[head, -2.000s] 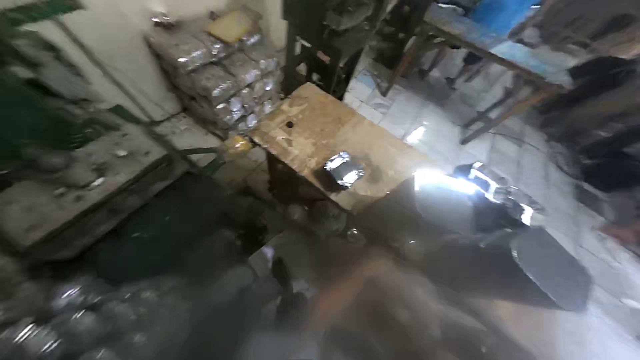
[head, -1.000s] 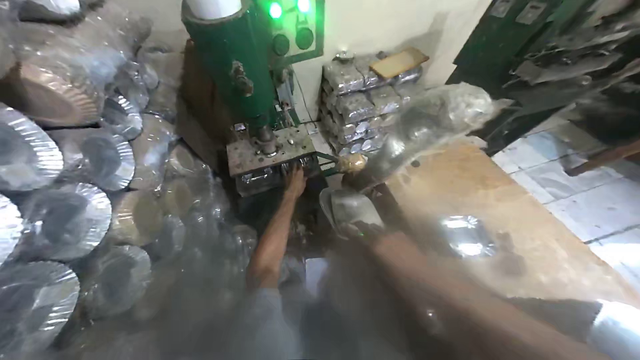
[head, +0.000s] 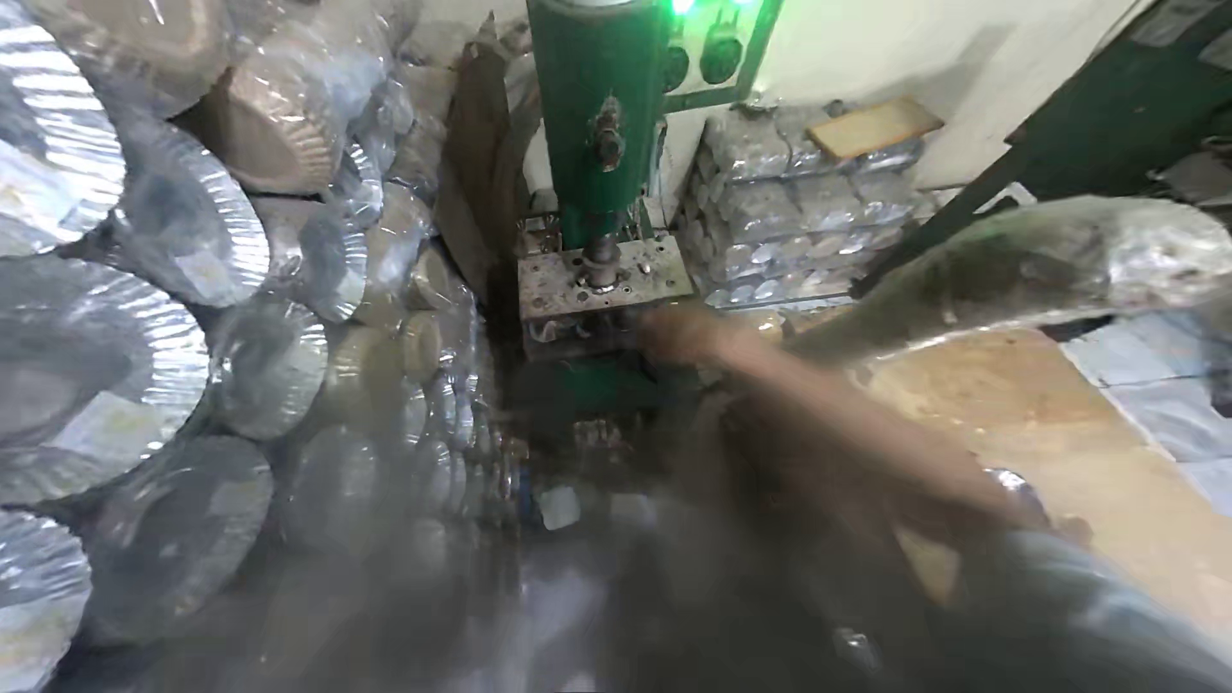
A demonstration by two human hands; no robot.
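Observation:
My right hand (head: 679, 332), badly blurred, reaches in from the lower right to the front right edge of the steel die block (head: 606, 279) under a green press (head: 602, 106). Its fingers are too smeared to show whether they hold anything. Shiny curved pieces show in the dark gap at the front of the block. My left hand is not in view. Right of my forearm, a long plastic-wrapped bundle (head: 1039, 265) slants over a wooden board (head: 1020, 395). A small shiny item (head: 1015, 486) lies on that board, partly behind my arm.
Bagged stacks of foil plates (head: 96, 385) rise along the left side. Behind the press stand more plastic-wrapped stacks (head: 804, 202) with a thin yellowish board (head: 876, 127) on top. A green control panel (head: 722, 48) with lit green lamps is on the wall. Haze blurs the bottom.
One second ago my left hand was at the press and my right was by a shiny dish near the board. Now my right hand is at the press and my left is out of view.

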